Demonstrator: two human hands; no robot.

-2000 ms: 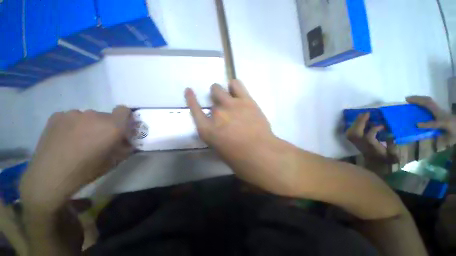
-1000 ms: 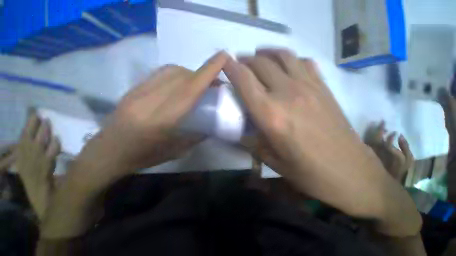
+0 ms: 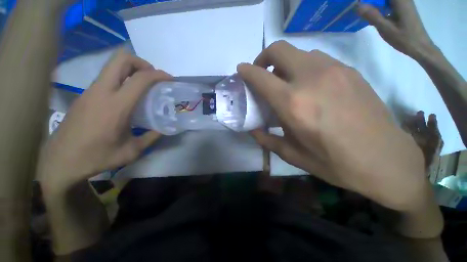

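Note:
A frosted translucent body point(image 3: 192, 123) with a white end cap point(image 3: 256, 105) is held up over the white bench in front of me. A small black part point(image 3: 209, 104) and thin red and yellow wires point(image 3: 187, 106) show inside it. My left hand point(image 3: 100, 110) grips its left end. My right hand point(image 3: 317, 107) grips the white end at right, fingertips on the top and bottom edges. A white carton flap point(image 3: 197, 38) stands open behind it.
Blue cartons point(image 3: 97, 25) stand at upper left and another blue carton point(image 3: 327, 15) at upper right. Another person's arm point(image 3: 23, 102) crosses the left side. Other people's hands point(image 3: 397, 28) point(image 3: 422, 133) are at the right.
The white slotted housing seen lying in the box has given way to the translucent body in my hands. An arm has come in at left. Another hand now reaches in at upper right.

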